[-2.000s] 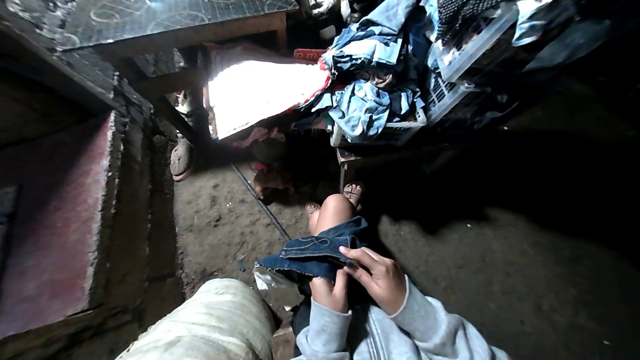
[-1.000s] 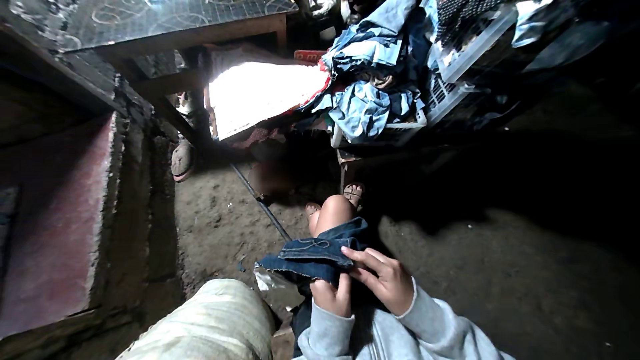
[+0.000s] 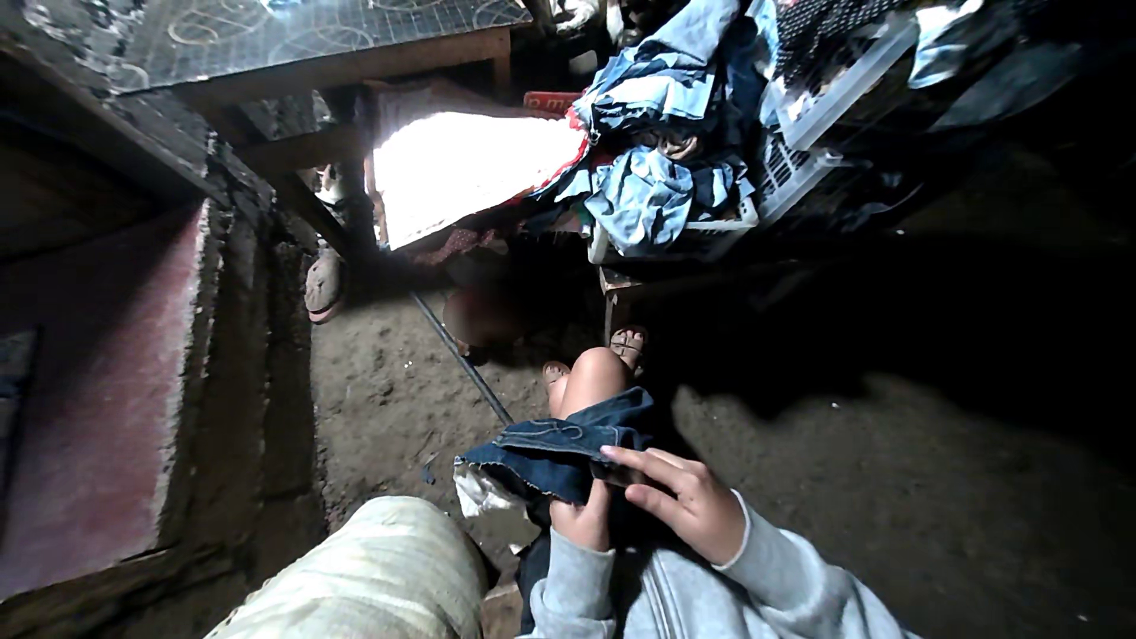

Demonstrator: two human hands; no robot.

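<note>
A dark blue denim piece [image 3: 550, 448] with light stitching and a frayed edge lies across my lap, just below the bare knee. My left hand [image 3: 583, 519] grips its lower edge near the right end, with the fingers partly hidden under the cloth. My right hand [image 3: 688, 497] rests on the same end from the right, its index finger extended along the denim and its thumb below; whether it pinches the cloth is hard to tell. White fabric [image 3: 484, 493] hangs beneath the denim's left end.
A full pale sack [image 3: 364, 577] stands at my left. Ahead, denim scraps [image 3: 648, 200] fill plastic crates [image 3: 750, 217] beside a brightly lit white cloth [image 3: 470, 169]. A patterned table [image 3: 337, 40] stands upper left. A thin rod [image 3: 461, 359] slants over the dirt floor [image 3: 373, 399].
</note>
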